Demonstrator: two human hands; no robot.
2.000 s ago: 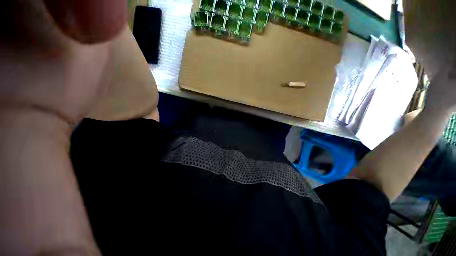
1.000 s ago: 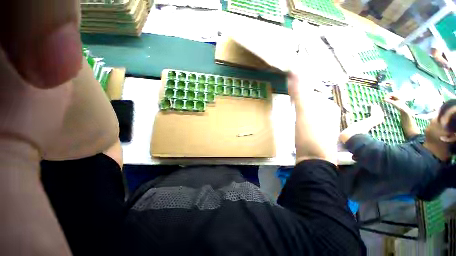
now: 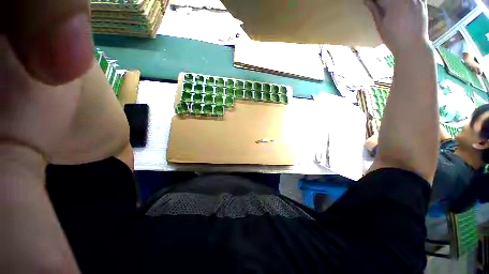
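Observation:
My right hand [image 3: 399,21] is raised at the upper right and grips the right edge of a tan cardboard sheet [image 3: 311,21], held up over the back of the bench. My left hand [image 3: 48,91] is very large and blurred at the left, close to the camera and cut off by the edge; whether it holds anything cannot be told. On the bench in front lies another cardboard sheet [image 3: 225,142] with rows of green square pieces [image 3: 217,93] along its far edge. A small pale tool [image 3: 264,141] lies on that sheet.
A black phone [image 3: 136,124] lies left of the work cardboard. Layered stacks [image 3: 123,21] stand at the back left. A flat stack [image 3: 279,60] is behind the work. Loose white papers [image 3: 340,134] lie at right. A seated person [image 3: 456,166] is at far right, a blue stool [image 3: 321,188] below the bench.
The view has swung up from the bench front. My right hand has lifted the cardboard sheet from the stack behind and moved it up and right. The green rows look the same.

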